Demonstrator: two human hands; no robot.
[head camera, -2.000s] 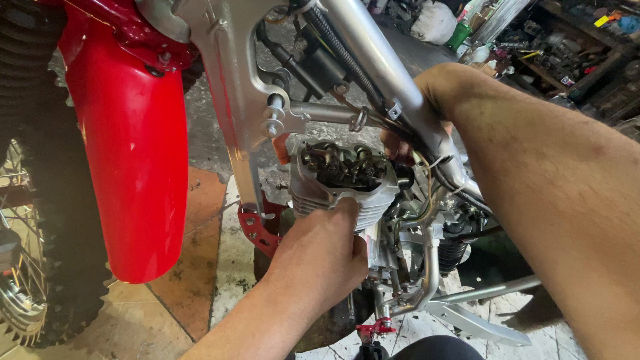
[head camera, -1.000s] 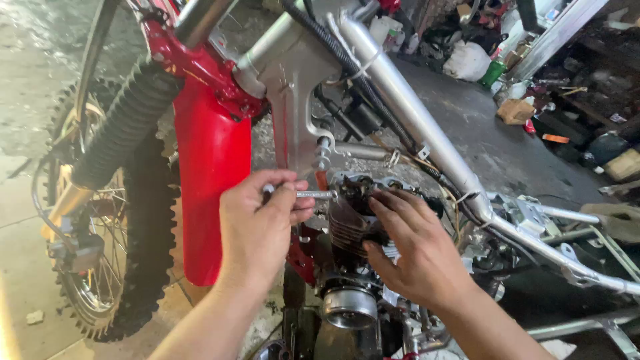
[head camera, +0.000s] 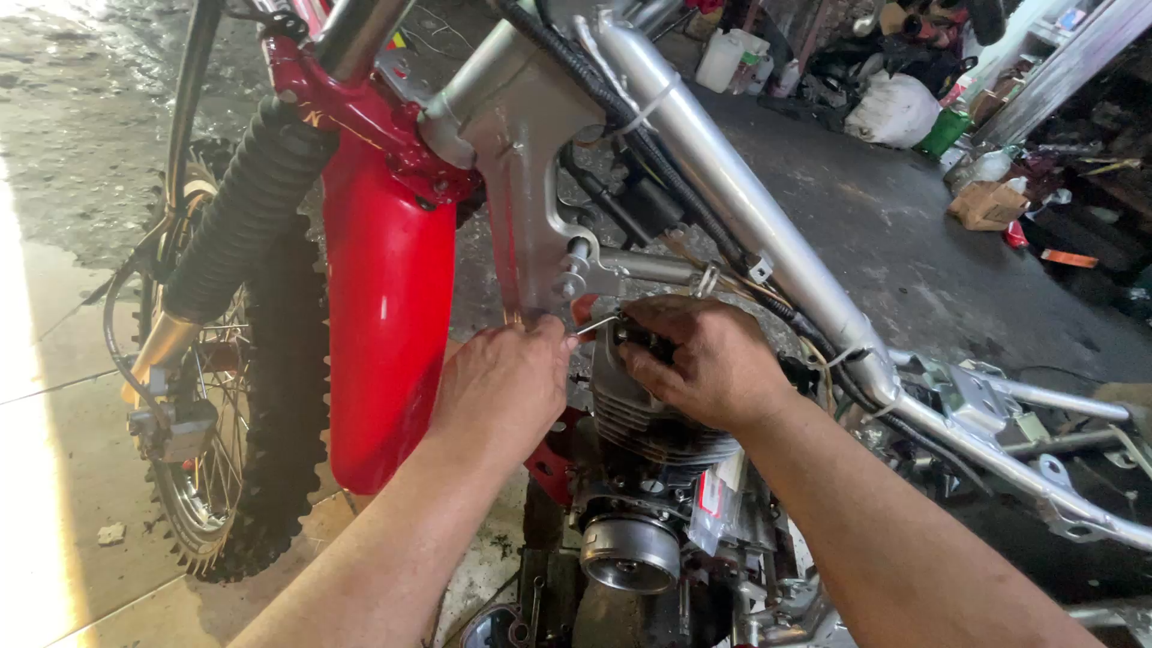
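Observation:
My left hand (head camera: 517, 373) grips a thin metal rod (head camera: 596, 325), whose bent tip reaches the top of the finned cylinder head (head camera: 652, 423); most of the rod is hidden in the fist. Over the open top of the head lies my right hand (head camera: 702, 355), its thumb and fingers curled at the dark valve parts; whether it holds something small cannot be made out. Below the fins, a round metal flywheel (head camera: 630, 551) sticks out of the engine. The silver motorcycle frame (head camera: 747, 198) runs above and to the right of both hands.
A red front fender (head camera: 387, 360) and a knobby front wheel (head camera: 283, 432) stand at the left. Cables (head camera: 666, 153) follow the frame tube. A clear plastic packet (head camera: 711, 504) hangs beside the engine. A white sack (head camera: 895, 110) and a cardboard box (head camera: 987, 205) lie on the floor at the back right.
Since one second ago, my left hand has turned, with its back now facing up. My right hand's fingers have curled in from a flatter pose over the cylinder head.

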